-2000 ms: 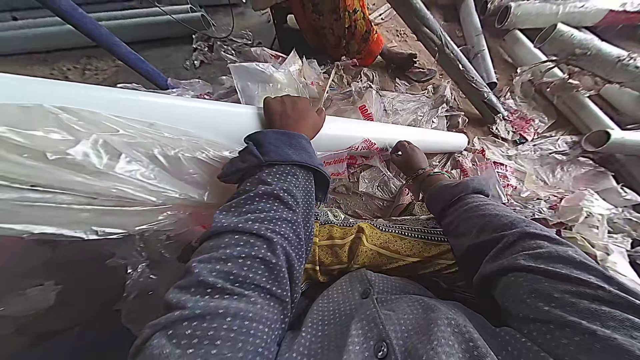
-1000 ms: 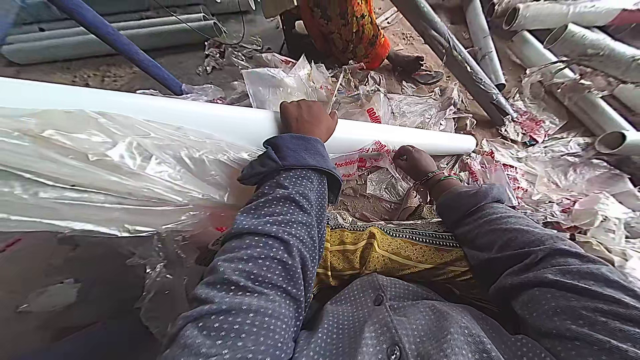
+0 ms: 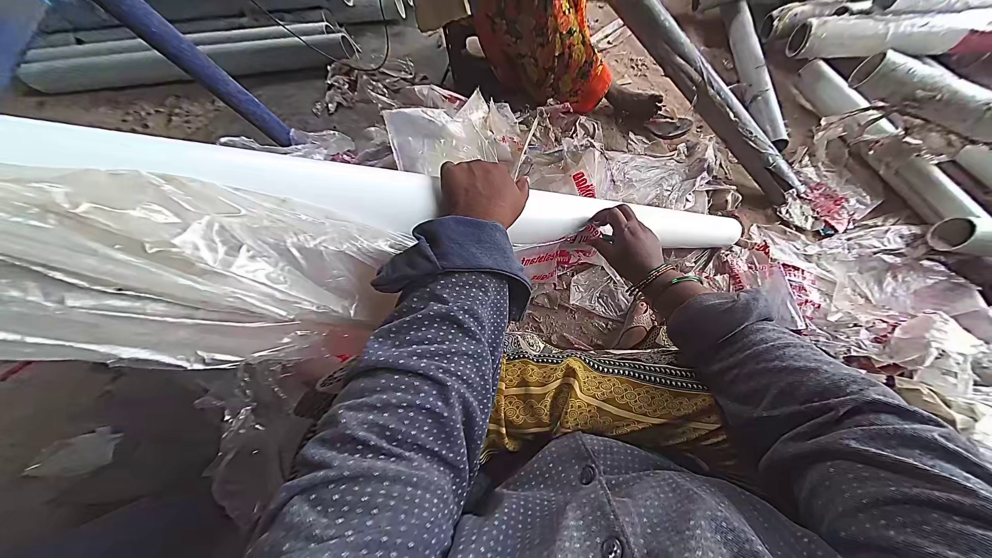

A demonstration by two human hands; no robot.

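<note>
A long white plastic pipe (image 3: 310, 182) lies across the view from the left edge to right of centre. My left hand (image 3: 482, 194) is closed over the top of the pipe and grips it. Clear plastic film (image 3: 194, 248) hangs loose along the pipe's near side, left of that hand. With bangles at its wrist, my right hand (image 3: 629, 240) is at the pipe's near side, fingertips pinching a strip of clear film with red print (image 3: 546, 260). The fingers partly hide the strip's end.
Crumpled plastic scraps (image 3: 899, 287) cover the ground beyond and to the right. Grey pipes (image 3: 953, 190) lie at right; a leaning grey pole (image 3: 705, 93) stands beyond. A blue metal bar (image 3: 201, 70) slants at upper left. Another person's foot (image 3: 635, 102) is beyond the pipe.
My right hand has shifted from lower beside the pipe up to its near side, and its fingers now pinch the printed film. My left hand stays on the pipe.
</note>
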